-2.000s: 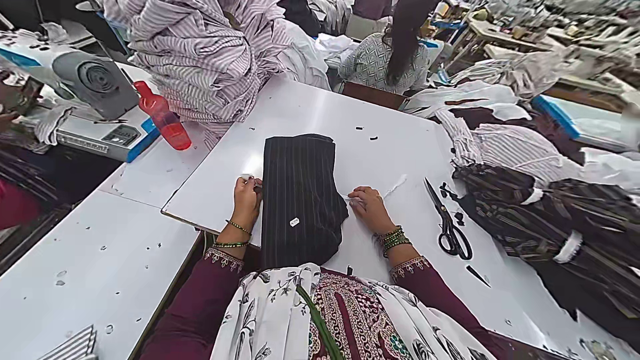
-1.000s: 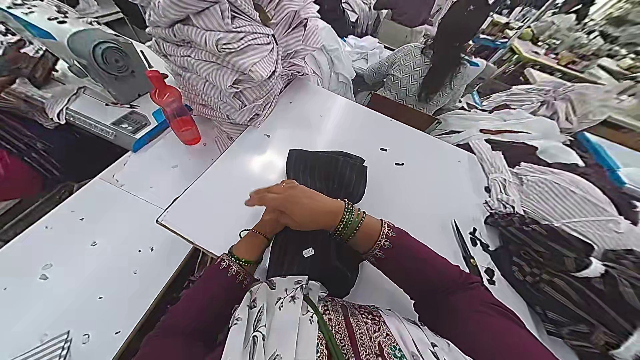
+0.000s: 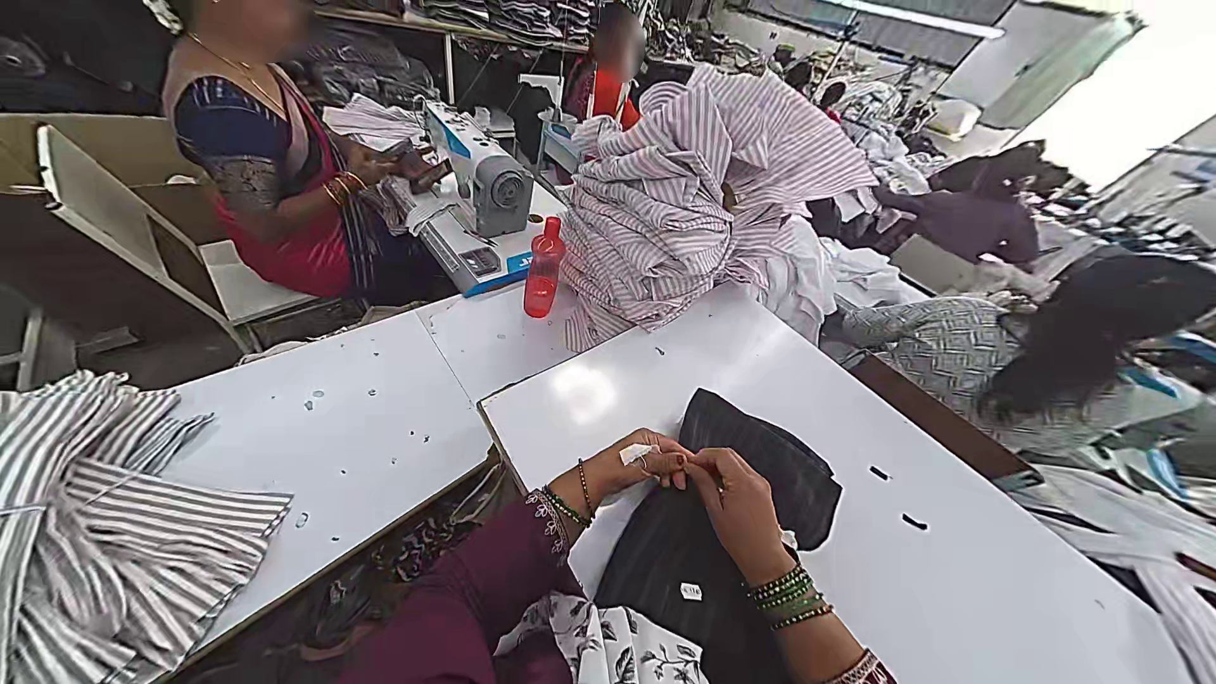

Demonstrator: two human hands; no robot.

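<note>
Dark pinstriped fabric [image 3: 760, 456] lies folded on the white table in front of me, with a small white sticker [image 3: 691, 592] that bears writing. Above its left edge, my left hand [image 3: 646, 465] has a small white piece [image 3: 637, 454] on or between its fingers; which of the two I cannot tell. My right hand [image 3: 739, 508] meets it, thumb and fingertips pinched together at the left fingertips. Whether the right fingers hold anything is too small to see. Another bit of white shows beside the right wrist, over the dark fabric.
Striped cloth is heaped [image 3: 655, 218] at the table's far end, beside a red bottle [image 3: 543, 269]. More striped fabric [image 3: 85, 513] lies at left. A co-worker [image 3: 275, 180] sits by a sewing machine [image 3: 484, 176]; another person [image 3: 950, 351] is at right. Black scraps [image 3: 914, 522] dot the table.
My hands were apart at the fabric's two sides, then crossed over it; now their fingertips meet. The view has swung left.
</note>
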